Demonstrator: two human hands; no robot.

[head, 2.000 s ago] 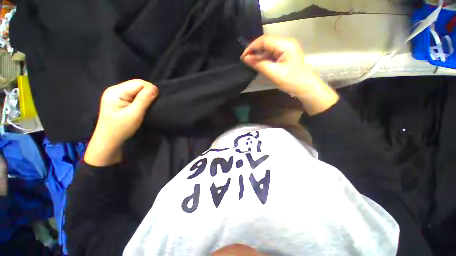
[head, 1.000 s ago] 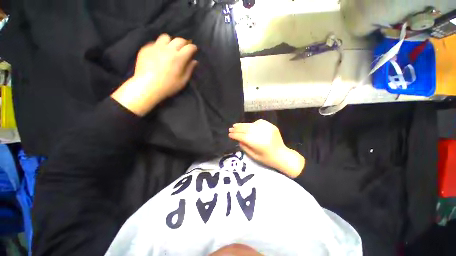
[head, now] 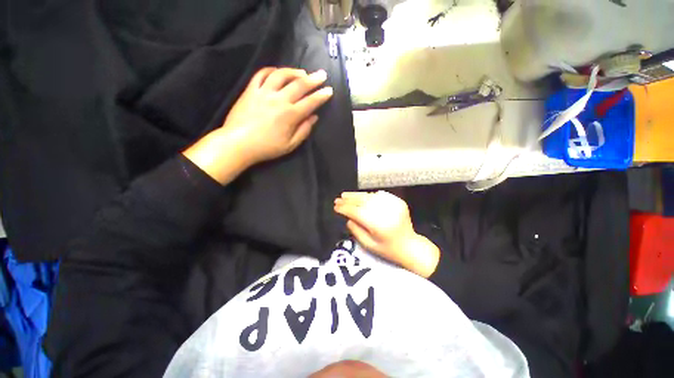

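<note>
The black fabric (head: 185,81) is spread over the left of the machine bed and down over my lap. Its right edge runs under the presser foot and needle (head: 333,44) at the top. My left hand (head: 272,117) lies flat on the fabric just below the foot, fingers slightly spread. My right hand (head: 384,225) is at the fabric's edge near my lap, thumb and fingers closed on the edge. The thread snips (head: 467,99) lie on the machine bed (head: 421,140) to the right of the fabric.
A black knob (head: 375,26) stands beside the needle. The cream machine head (head: 576,37) is at the upper right. White tape (head: 497,166) trails from the blue tray (head: 621,136). A red box (head: 652,255) is far right. Blue cloth (head: 29,310) hangs lower left.
My left hand has come off its earlier grip on the fabric, lies flat, and has moved right towards the needle. My right hand has moved down to the edge near my lap. The view has shifted.
</note>
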